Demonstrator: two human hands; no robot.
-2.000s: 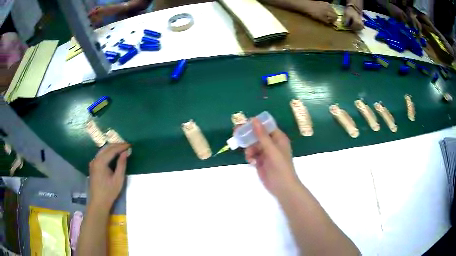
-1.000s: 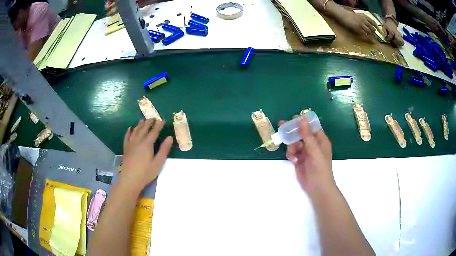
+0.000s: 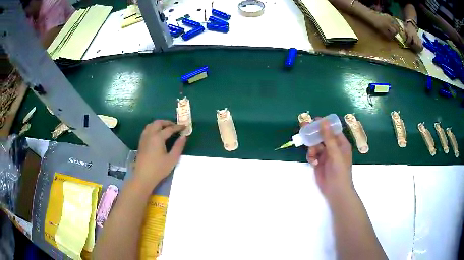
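Note:
My right hand (image 3: 328, 155) holds a translucent glue bottle (image 3: 321, 130), its thin yellow-green tip pointing left above the near edge of the green belt (image 3: 259, 101). A beige part (image 3: 304, 118) is partly hidden behind the bottle. My left hand (image 3: 162, 150) is at the lower end of another beige part (image 3: 183, 114), thumb and fingertips touching it as it lies on the belt. A further beige part (image 3: 226, 130) lies between my hands. Several more lie to the right of the bottle, such as one beige part (image 3: 356, 134).
A grey metal post (image 3: 66, 91) crosses the left side. A white sheet (image 3: 244, 213) lies in front of me. A yellow envelope (image 3: 57, 193) and pink part (image 3: 107, 204) lie left on a grey bag. Blue cells (image 3: 195, 75) are on the belt. People's hands work opposite.
The belt items have shifted right in view. My left hand, earlier over a beige part, now touches the lower end of one. The bottle, still in my right hand, is further right.

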